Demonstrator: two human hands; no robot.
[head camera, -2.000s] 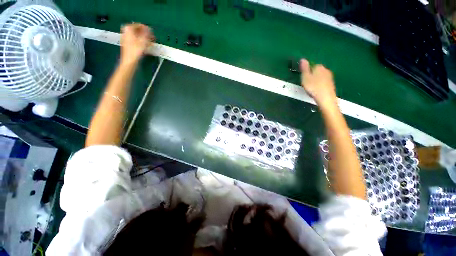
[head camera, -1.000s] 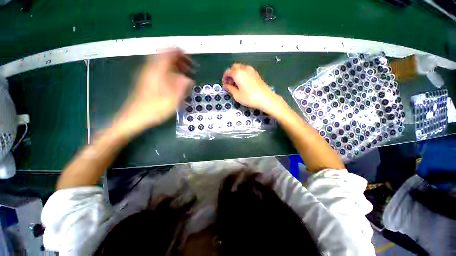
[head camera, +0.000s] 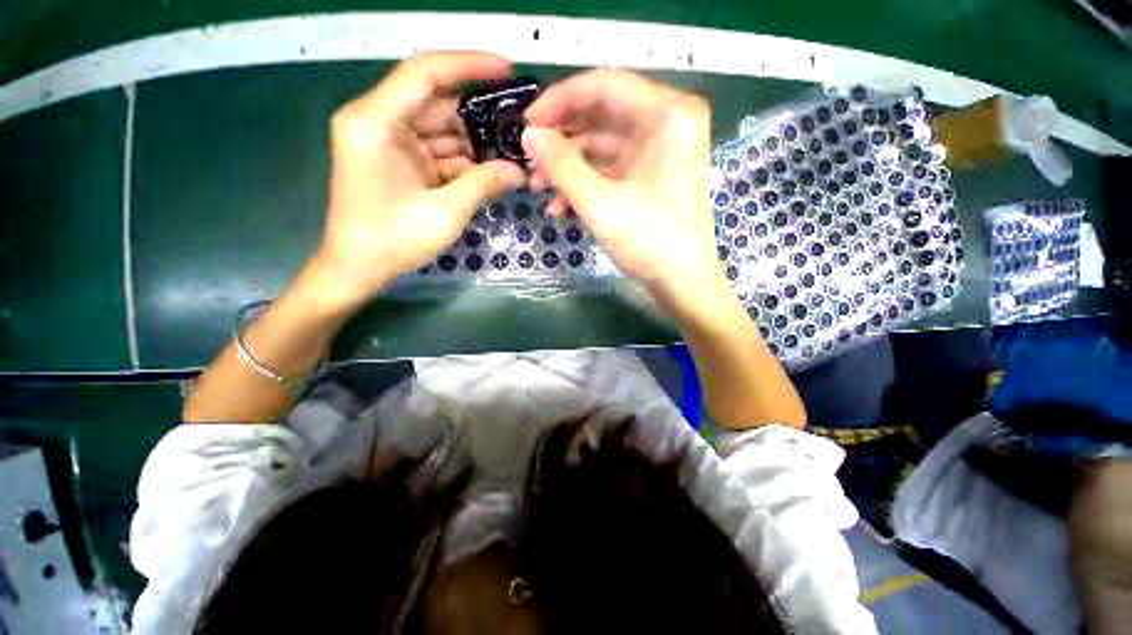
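Note:
A glossy black boxy unit (head camera: 497, 120) is held up in front of me, above the far edge of the working sheet. My left hand (head camera: 404, 174) grips it at its left side between fingers and thumb. My right hand (head camera: 631, 161) is at its right side, thumb and fingertips pinched together against its face. Whether a small piece is between the right fingertips cannot be seen. The working sheet (head camera: 536, 261), clear with rows of dark round pieces, lies below and is partly covered by both hands.
Larger stock sheets of round pieces (head camera: 838, 223) lie at right. A smaller sheet (head camera: 1037, 263), a tan block (head camera: 971, 133) and clear plastic (head camera: 1040, 124) lie beyond. A white edge strip (head camera: 372, 37) runs along the far side. A neighbouring person's sleeve (head camera: 981, 496) shows at lower right.
My left hand has brought the black unit in over the working sheet. My right hand has moved from the sheet up to the unit. The view has shifted, and the fan is out of the picture.

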